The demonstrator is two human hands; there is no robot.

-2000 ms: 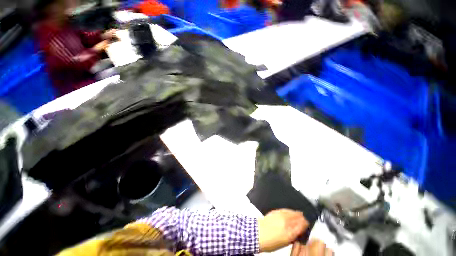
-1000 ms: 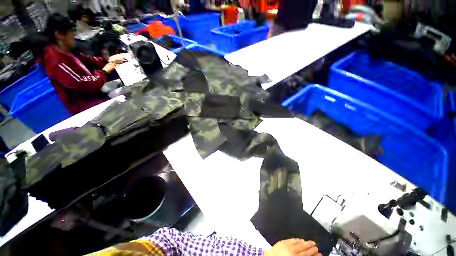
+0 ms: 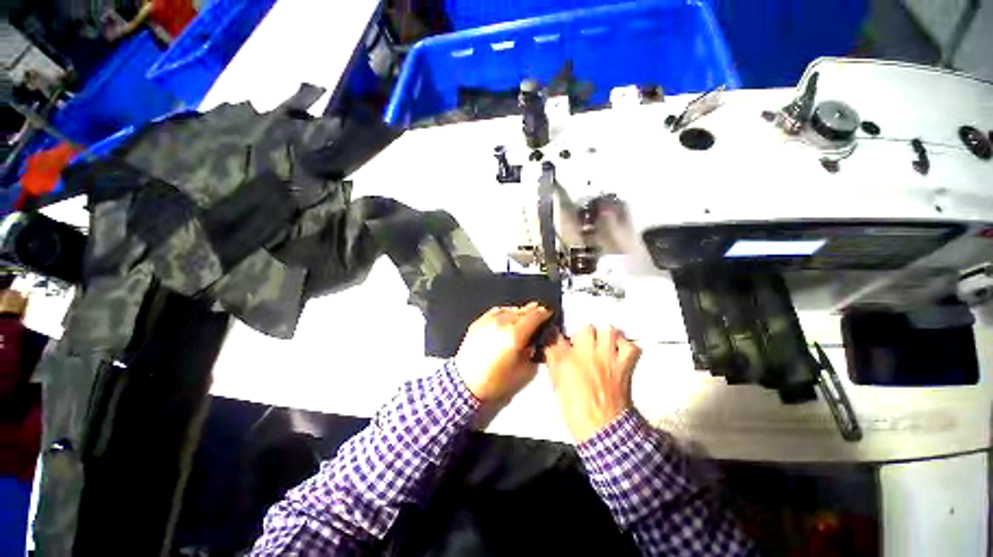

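Note:
A black fabric piece point(image 3: 479, 307) lies flat at the left of the needle area point(image 3: 555, 259) of a white sewing machine point(image 3: 762, 196). My left hand point(image 3: 503, 350) holds its right edge with bent fingers. My right hand point(image 3: 593, 370) is beside it, fingertips at the same edge just below the needle area; whether it grips cloth is hidden. The black piece joins a chain of camouflage pieces point(image 3: 256, 196) heaped at the left. A stack of small camouflage pieces point(image 3: 746, 326) lies under the machine arm. Dark snips or tweezers point(image 3: 836, 392) lie right of it.
A large blue bin point(image 3: 566, 49) stands behind the machine, with another blue bin point(image 3: 207, 54) at the upper left. A maroon sleeve of a person point(image 3: 20, 381) shows at the left edge. Black cloth point(image 3: 490, 490) hangs below the table edge.
The view has swung right, bringing the machine into sight. Both my hands now show fully at the black piece; a second ago only the left hand was visible.

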